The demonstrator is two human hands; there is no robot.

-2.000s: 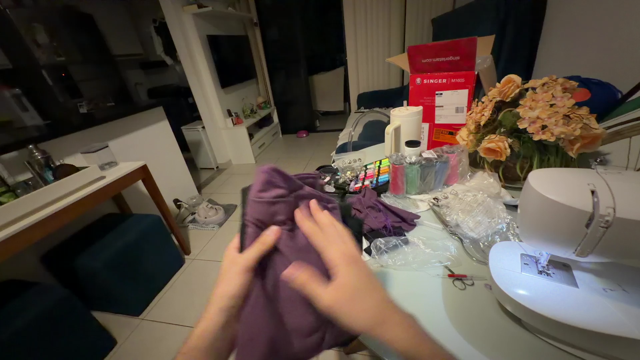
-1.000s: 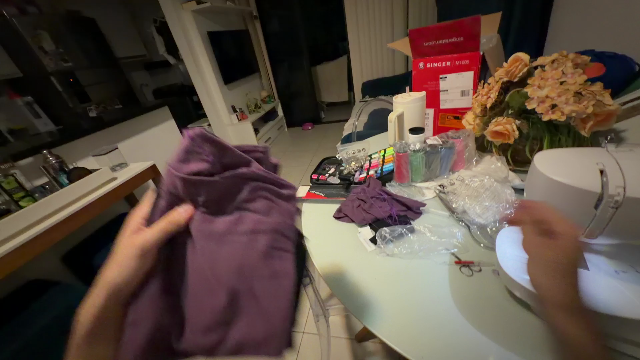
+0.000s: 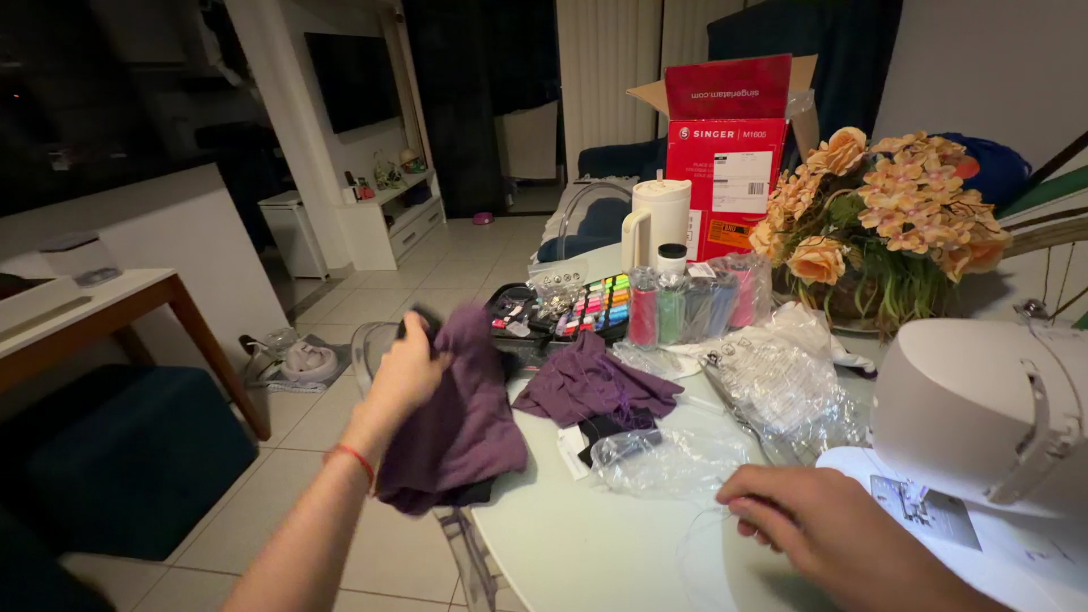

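Observation:
My left hand (image 3: 408,365) grips a purple cloth (image 3: 463,408) with a black part, held up over the table's left edge. My right hand (image 3: 790,518) is low over the glass-topped table (image 3: 595,544), fingers curled, beside a clear plastic bag (image 3: 671,459); whether it holds anything cannot be told. Fine thread-like lines show just left of its fingertips. To its right stands a white sewing machine (image 3: 969,416), its light on over the needle plate (image 3: 926,510). A second purple cloth (image 3: 586,382) lies crumpled on the table, a black piece and a white tag near it.
Behind are a case of coloured threads (image 3: 595,310), bagged thread spools (image 3: 671,314), a cream handled tumbler (image 3: 663,212), a red Singer box (image 3: 722,170), a flower arrangement (image 3: 901,212) and crumpled clear plastic (image 3: 782,382). A dark stool (image 3: 136,467) stands at left.
Both hands were on the purple cloth two seconds ago; my right hand has since left it and moved right. Small red-handled scissors seen on the table earlier are no longer visible.

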